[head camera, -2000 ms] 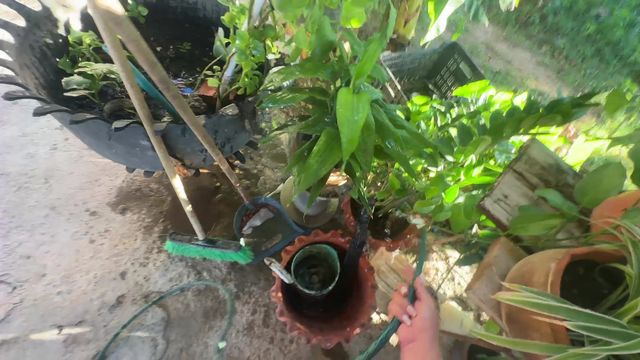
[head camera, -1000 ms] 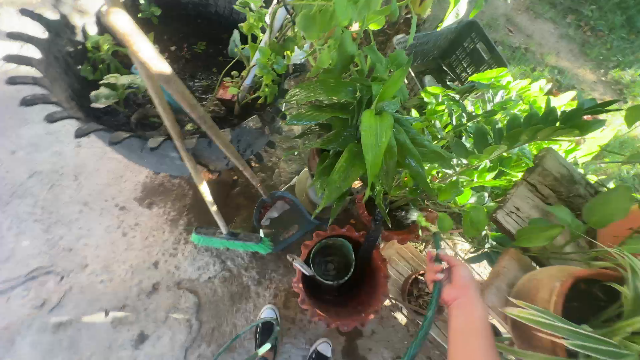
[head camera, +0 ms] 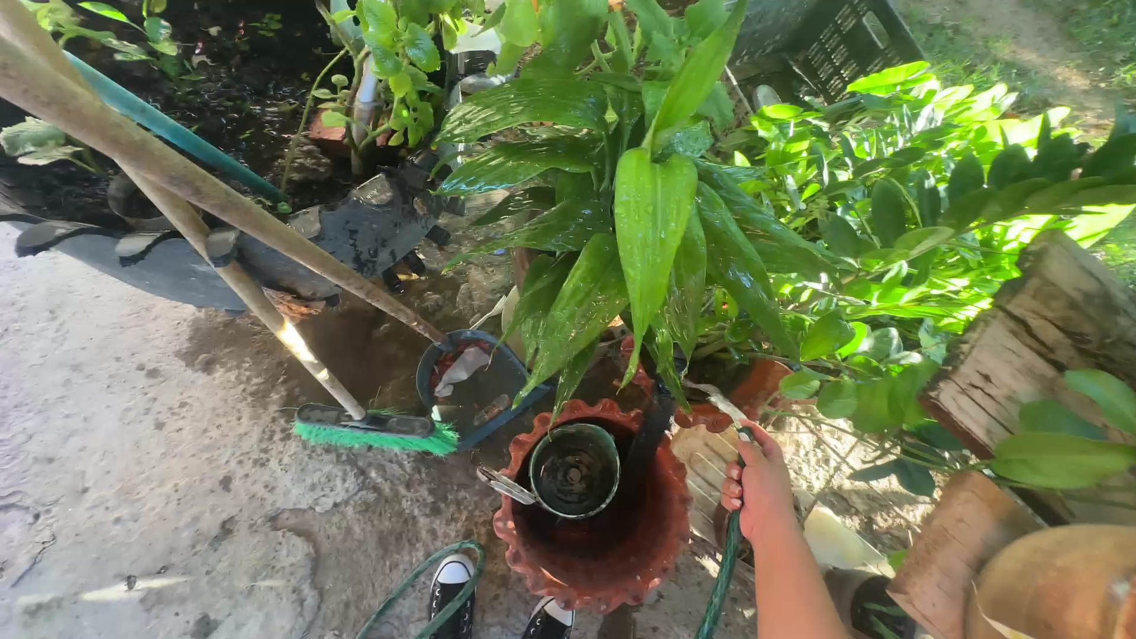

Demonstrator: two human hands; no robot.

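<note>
My right hand (head camera: 756, 479) grips a green garden hose (head camera: 729, 555) near its end, with the thumb at the mouth. Water sprays from it toward a terracotta pot (head camera: 750, 395) under a broad-leaved plant (head camera: 652, 222), whose leaves look wet. Left of the hand stands a reddish pot with a scalloped rim (head camera: 524, 555). Inside it sits a small dark round container (head camera: 575, 470), and a pale handle-like piece (head camera: 506, 486) crosses the rim. My left hand is out of view.
A broom with green bristles (head camera: 377, 430) and a long-handled dustpan (head camera: 488, 399) stand at the left beside a tire planter (head camera: 337, 244). Weathered wood (head camera: 1034, 337) and a clay pot (head camera: 1052, 581) are at right. A hose loop lies by my shoes (head camera: 453, 590).
The view has moved closer to the plant and pots. My right hand keeps hold of the hose, and its mouth now points up and left toward the pot under the plant.
</note>
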